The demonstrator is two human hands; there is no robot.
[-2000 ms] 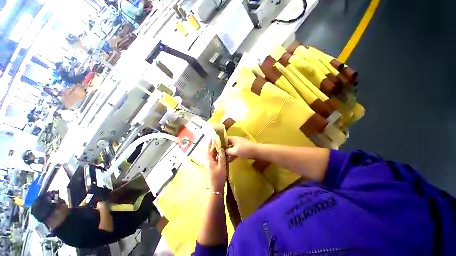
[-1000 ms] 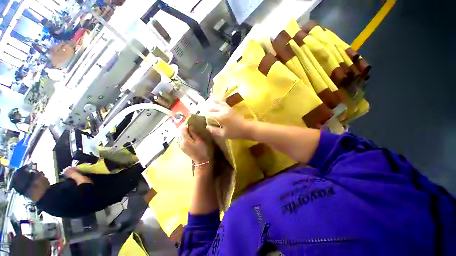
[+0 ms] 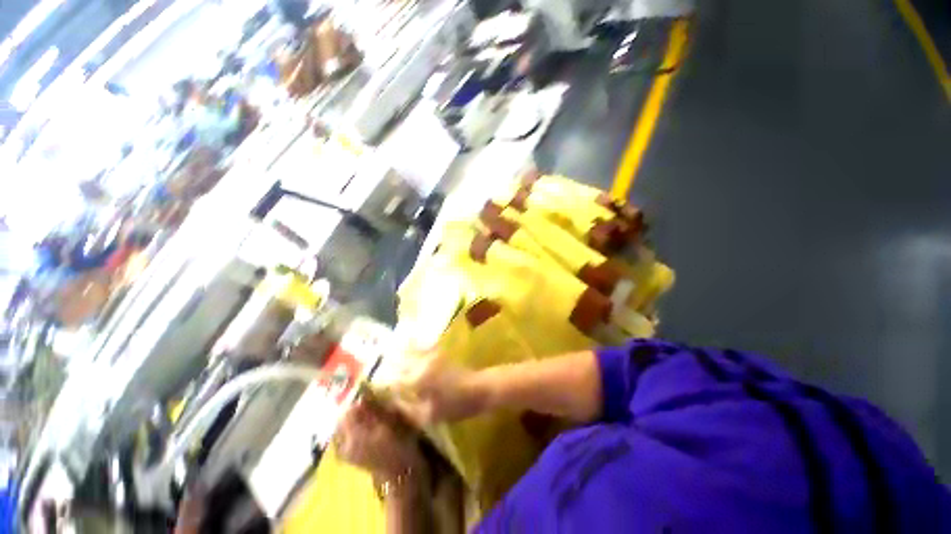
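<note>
My left hand (image 3: 373, 436) and my right hand (image 3: 438, 388) are close together at the centre left, both blurred. They grip the top edge of a yellow panel (image 3: 485, 443) that hangs down in front of my body. A darker strip of its reverse shows below my hands. My fingertips are too blurred to tell exactly how they pinch it. Another yellow panel (image 3: 334, 499) lies left of and below my left hand. Stacked yellow bundles (image 3: 542, 256) with brown ends lie beyond my right hand.
A sewing machine with a red plate (image 3: 339, 371) and a curved white tube (image 3: 245, 384) stands left of my hands. A black bracket (image 3: 313, 203) is farther back. A dark floor with a yellow line (image 3: 652, 110) lies at the right. The background is blurred.
The view has swung, so the stack sits lower and farther left and more floor shows. The seated person in black is mostly out of view. Both hands remain on the panel.
</note>
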